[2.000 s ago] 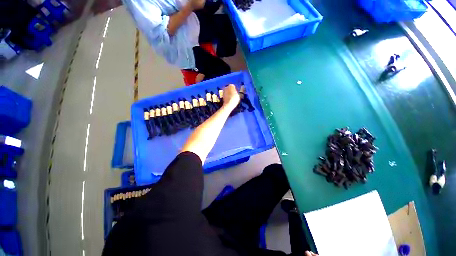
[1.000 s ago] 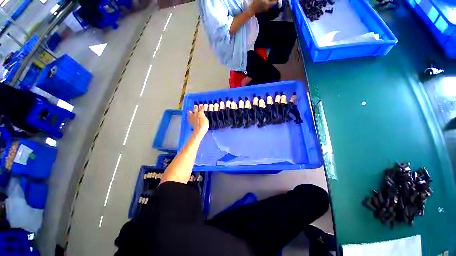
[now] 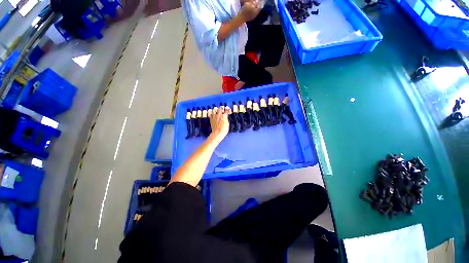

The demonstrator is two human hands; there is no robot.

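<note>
Figures with cream torsos and long black legs (image 3: 250, 114) lie side by side in a row along the far part of a large blue tote (image 3: 181, 149). The figure at the row's right end is tilted. My left hand (image 3: 220, 123) reaches over the row left of its middle, with its fingertips at the torsos. It covers part of some figures, and whether it grips one cannot be told. My right hand is out of the picture.
A heap of small dark parts (image 3: 395, 184), a white sheet (image 3: 385, 247) and a cardboard piece (image 3: 442, 255) lie on the green bench. A blue tray (image 3: 337, 53) stands at its far end. A person (image 3: 213, 41) sits beyond the tote. Smaller blue trays stand left of the tote.
My left hand has moved from the row's right end to its left end, then back rightward toward the middle. The view has swung left, and the row appears more even.
</note>
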